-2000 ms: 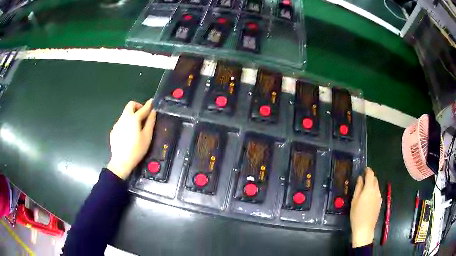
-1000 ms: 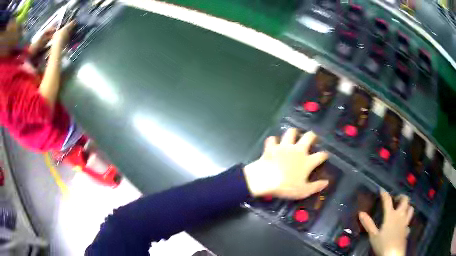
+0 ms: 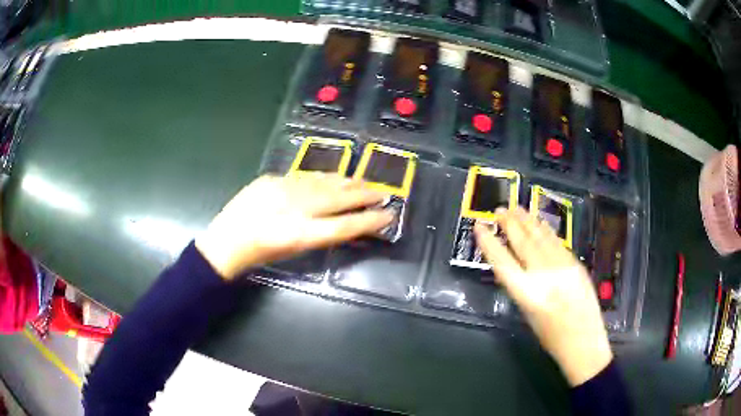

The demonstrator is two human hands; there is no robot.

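Observation:
A clear blister tray (image 3: 361, 299) lies on the dark green bench. Its far row holds several phones back up, such as this phone back (image 3: 481, 101). In the near row, four phones lie face up with yellow frames and dark screens, such as this keypad phone (image 3: 387, 171). The rightmost one is a phone back (image 3: 609, 252). My left hand (image 3: 296, 219) lies across the two left face-up phones, fingertips at a keypad. My right hand (image 3: 540, 280) is over the two right face-up phones. My fingers hide parts of them, and whether either hand grips one is unclear.
A second tray (image 3: 597, 41) with phones lies beyond, on the green conveyor. A red pen (image 3: 676, 305) and other thin items lie at right, near a pink ribbed round object (image 3: 721, 201). A person's red clothing (image 3: 16, 280) shows at the left edge.
Four near-row phones now show yellow frames and screens; earlier, backs showed in that row. My hands have moved from the tray's side edges to over the phones. The view has swung left and back.

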